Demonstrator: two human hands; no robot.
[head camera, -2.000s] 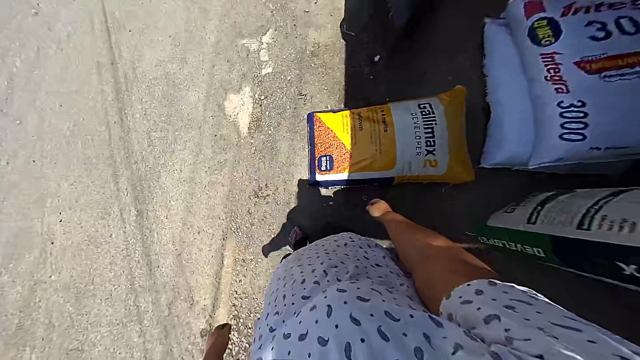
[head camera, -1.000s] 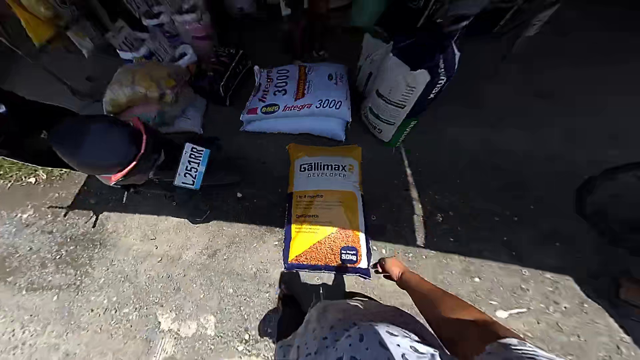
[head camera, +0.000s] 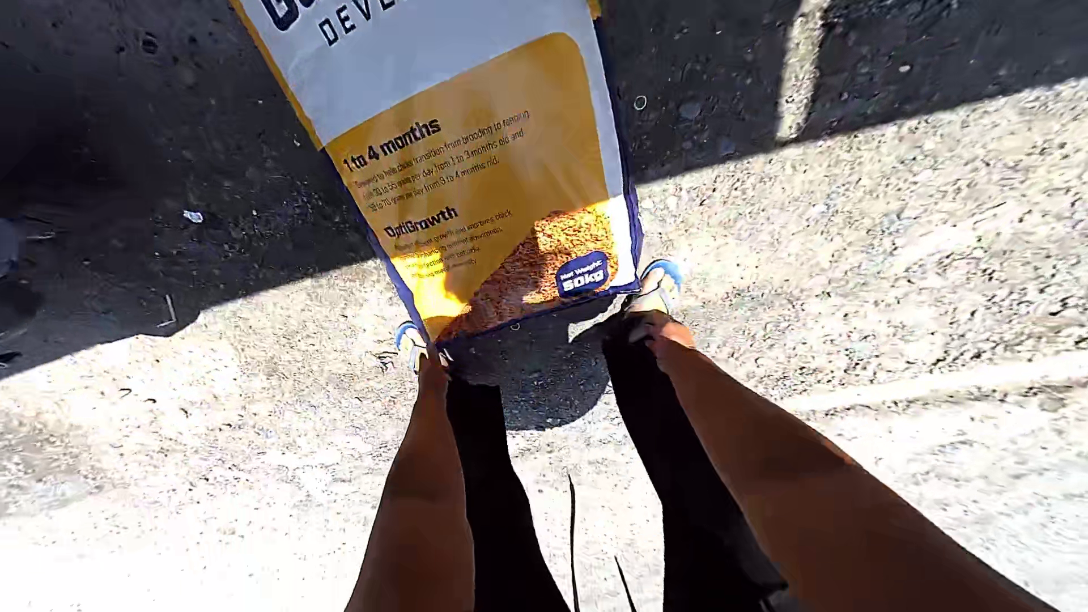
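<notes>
A large yellow, white and blue feed sack (head camera: 476, 178) fills the upper middle, slightly tilted, its near edge toward me. My left hand (head camera: 432, 361) grips the sack's near left corner. At the near right corner, my right hand (head camera: 659, 330) has its fingers closed on the sack's edge. Both arms reach down from the bottom of the view, beside my dark-clad legs. The sack's far end lies outside the frame, and the fingertips are partly hidden in shadow.
My feet in light sandals with blue (head camera: 663, 285) stand close by the sack's near corners. Rough gravelly ground (head camera: 850, 280) lies in sun around me, with dark shade (head camera: 170, 170) farther off. A pale strip (head camera: 801, 76) crosses the shade at upper right.
My left hand, not visible before, is now at the sack's near left corner, and both hands have taken hold of it. The view has moved much closer to the sack.
</notes>
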